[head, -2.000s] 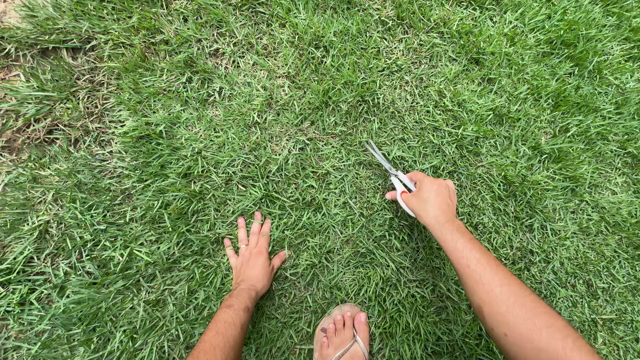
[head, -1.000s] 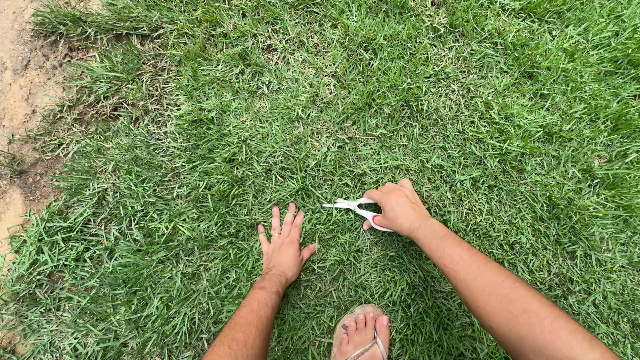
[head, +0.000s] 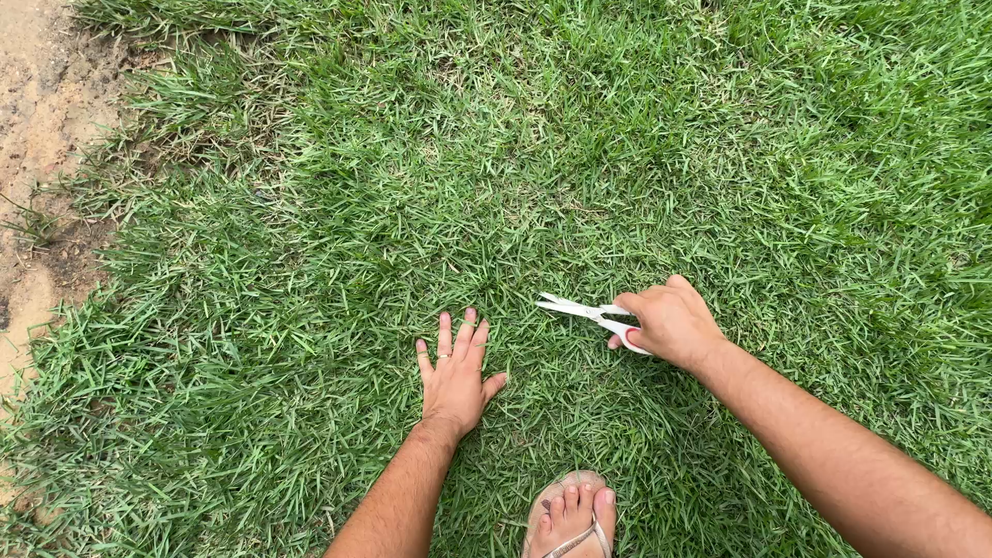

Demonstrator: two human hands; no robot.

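Observation:
My right hand (head: 670,322) grips a pair of scissors (head: 593,312) by its white handles, which have a red inner lining. The blades are slightly apart, point left and lie low over the grass (head: 496,232). To the left of the blade tips, my left hand (head: 457,380) rests palm down on the grass with its fingers spread; it wears a ring and holds nothing. Grass blades partly cover its fingertips.
A foot in a flip-flop sandal (head: 554,496) stands on the grass at the bottom, between my forearms. Bare sandy soil (head: 46,116) runs down the left edge, bordered by ragged, partly dry grass.
The scissors, pointing up and left two seconds ago, now point left, with their tips nearer my left hand. My left hand stays flat on the grass. The view has shifted left, showing more soil.

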